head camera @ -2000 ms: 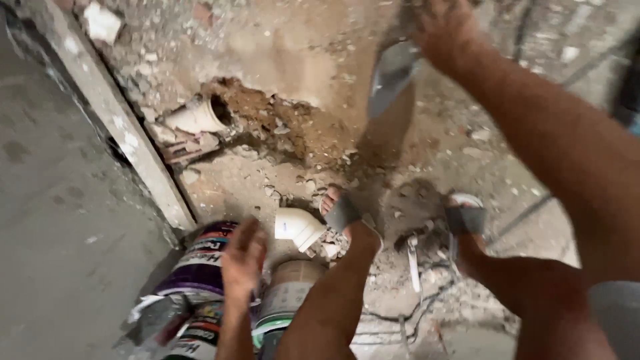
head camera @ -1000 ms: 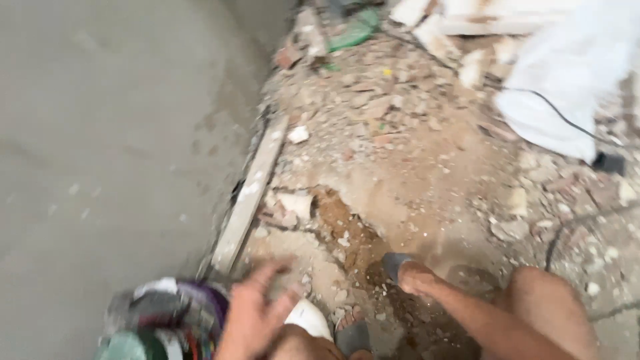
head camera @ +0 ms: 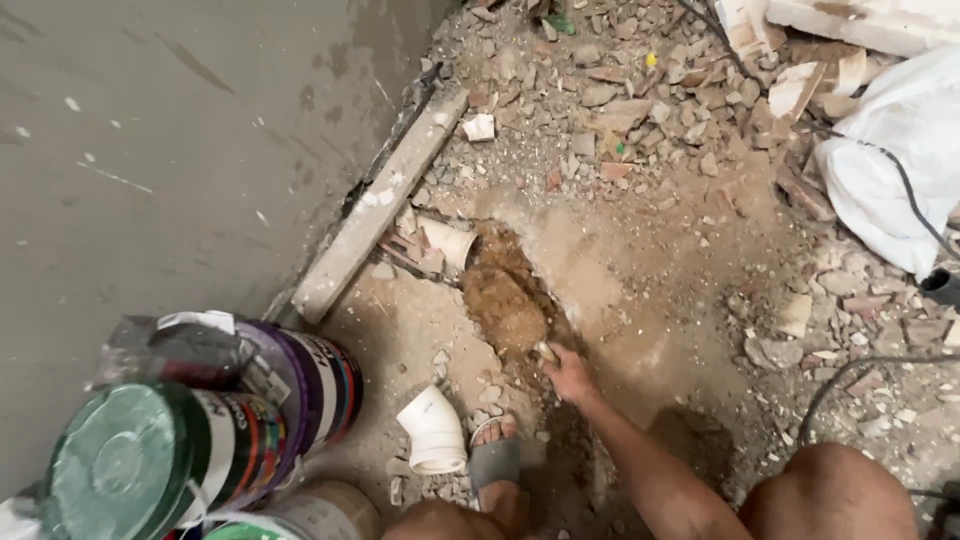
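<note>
My right hand (head camera: 571, 376) grips the short handle of a tool (head camera: 547, 352), most likely a trowel, low in a narrow trench of brown soil (head camera: 506, 307). Soil covers or hides the blade, so its outline is unclear. At the trench's upper left end lies the open mouth of a cream plastic pipe (head camera: 448, 241). A loose white plastic pipe elbow (head camera: 433, 431) rests on the floor beside my sandalled foot (head camera: 495, 457). My left hand is out of view.
Paint buckets (head camera: 112, 457) stand at lower left by the grey wall (head camera: 187, 165). A speckled plank or beam (head camera: 382, 202) runs along the wall's foot. Rubble (head camera: 615, 97) covers the upper floor. A white sack (head camera: 892, 165) and black cable (head camera: 847, 367) lie at right.
My left hand, earlier near the buckets, has left the view. My right hand, seen two seconds ago beyond the trench with a grey blade, is now low at the trench. The view has shifted.
</note>
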